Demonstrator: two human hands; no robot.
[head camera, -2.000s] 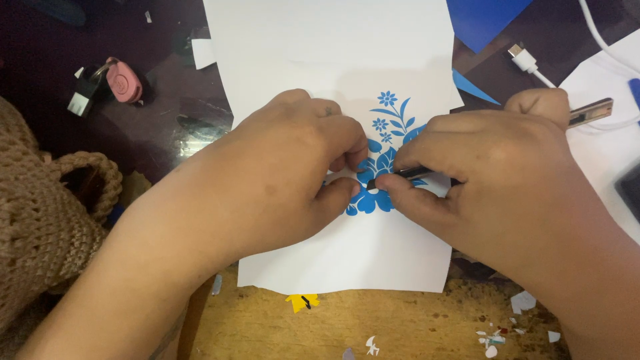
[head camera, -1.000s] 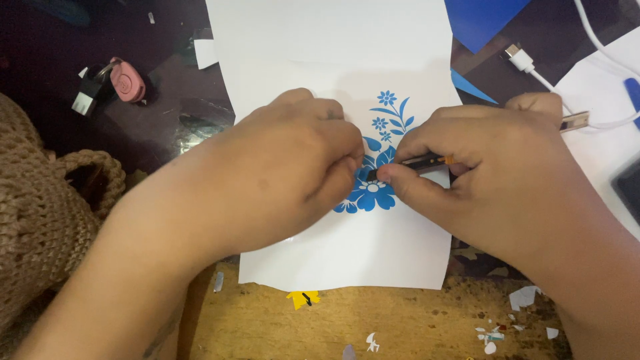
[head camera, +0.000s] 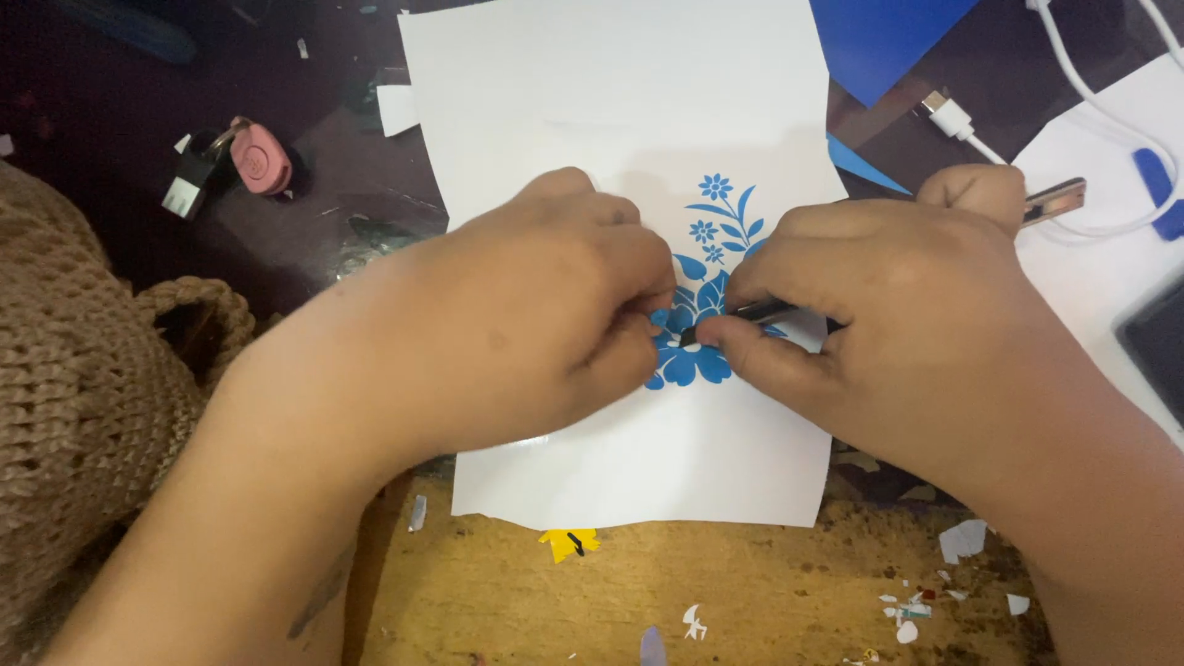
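A white sheet point(head camera: 638, 481) bears a blue floral design point(head camera: 696, 363) right of its middle. My right hand point(head camera: 888, 277) grips a slim craft knife point(head camera: 1054, 202); its dark front end points left onto the large blue flower, and its rear end sticks out past the knuckles. The very tip is too small to make out. My left hand point(head camera: 518, 314) rests on the sheet at the flower's left edge, thumb and forefinger close together; whether they pinch a bit of the design cannot be told. The two hands do not touch each other.
A pink key fob point(head camera: 261, 157) with a black-and-silver USB stick point(head camera: 188, 180) lies upper left, above a brown crocheted item point(head camera: 83, 361). Blue sheet point(head camera: 888, 37), white USB cable point(head camera: 953, 118) and a dark object point(head camera: 1156, 338) are at right. Paper scraps point(head camera: 962, 541) dot the wooden board point(head camera: 647, 583).
My left thumb and forefinger have shifted slightly left, uncovering more of the flower. The knife tip has moved a little over the blue flower in my right hand.
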